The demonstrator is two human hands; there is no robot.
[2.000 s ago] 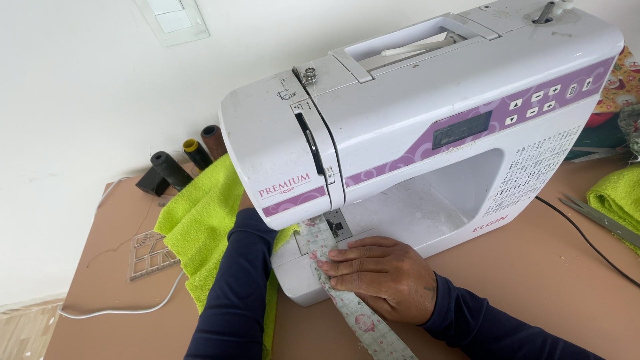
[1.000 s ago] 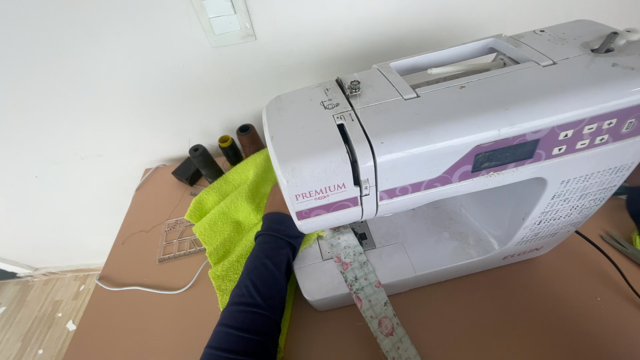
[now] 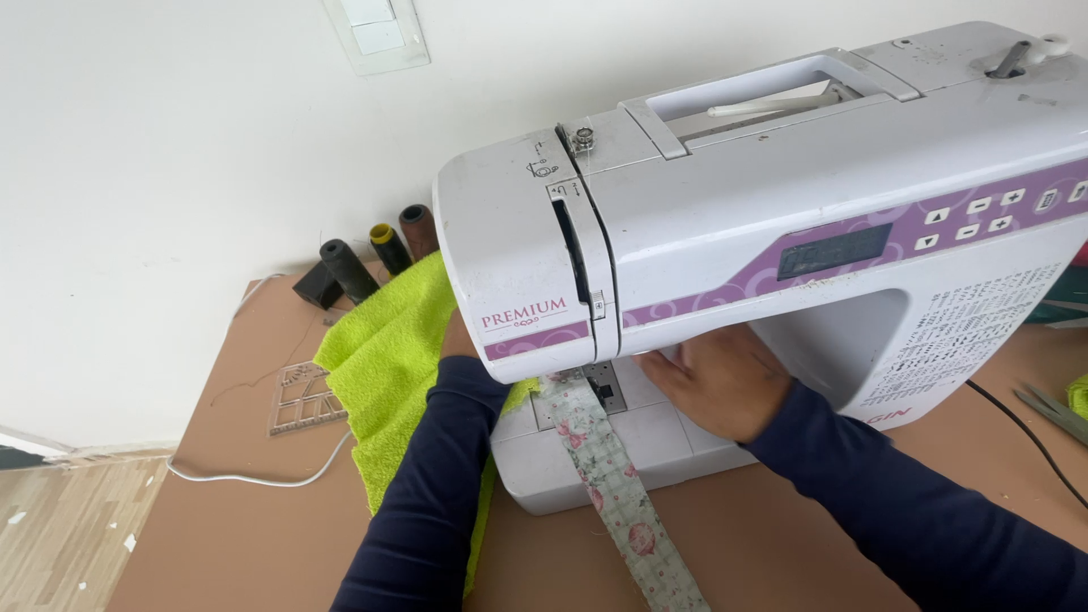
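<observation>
A white and purple sewing machine [image 3: 722, 229] stands across the table. A floral fabric strip [image 3: 625, 501] runs from under its needle area over the front of the bed and down toward me. Lime-green terry cloth [image 3: 382, 365] hangs left of the machine, one corner reaching the needle plate [image 3: 605, 391]. My left hand [image 3: 459, 336] is mostly hidden behind the machine's head, beside the green cloth; its fingers do not show. My right hand [image 3: 718, 378] is raised under the machine's arm, right of the needle area, its fingertips partly hidden by the housing.
Several thread cones [image 3: 347, 270] stand by the wall, behind the green cloth. A clear template [image 3: 306, 399] and a white cord [image 3: 255, 481] lie on the table [image 3: 229, 527] at left. Scissors [image 3: 1054, 412], a black cable [image 3: 1028, 429] and more green cloth [image 3: 1079, 395] are at right.
My right hand lay on the floral strip two seconds ago, was out of view one second ago, and is now under the machine's arm. My left arm stays beside the green cloth.
</observation>
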